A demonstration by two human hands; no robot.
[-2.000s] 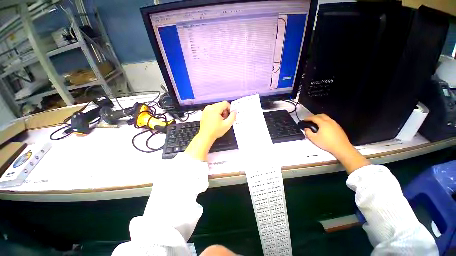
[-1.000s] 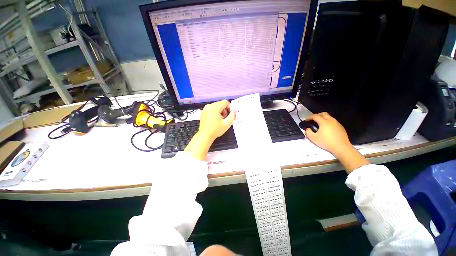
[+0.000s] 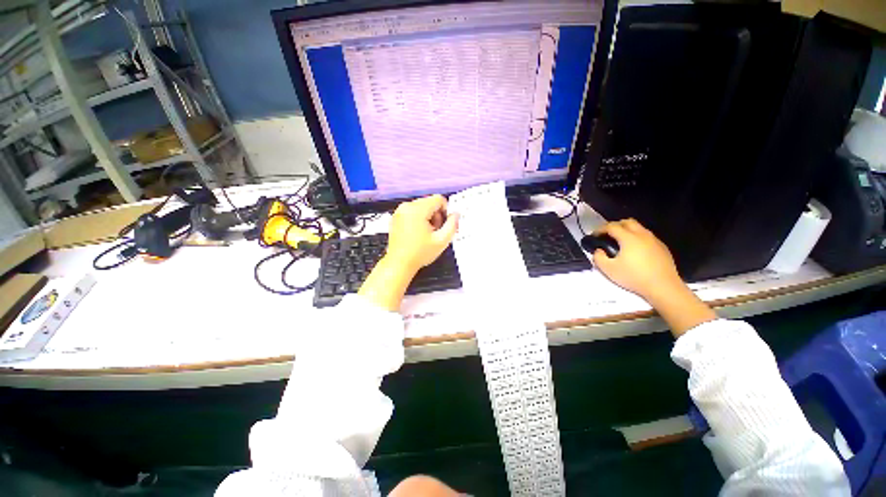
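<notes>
My left hand (image 3: 420, 236) grips the upper left edge of a long white label strip (image 3: 517, 374). The strip lies over the keyboard (image 3: 355, 264) and hangs down past the bench edge, with rows of small black print on its lower part. My right hand (image 3: 636, 258) rests on the small black computer mouse (image 3: 600, 244) beside the tower. The monitor (image 3: 437, 107) stands behind the keyboard and shows a pale window with a list on a blue screen; the strip's top end reaches its lower edge.
A yellow and black barcode scanner (image 3: 282, 229) and dark corded devices (image 3: 165, 231) lie left of the keyboard. A black computer tower (image 3: 719, 136) stands right of the monitor, with a white roll (image 3: 802, 239) beyond. A blue stool (image 3: 843, 379) is below right. Metal shelving (image 3: 107, 107) stands back left.
</notes>
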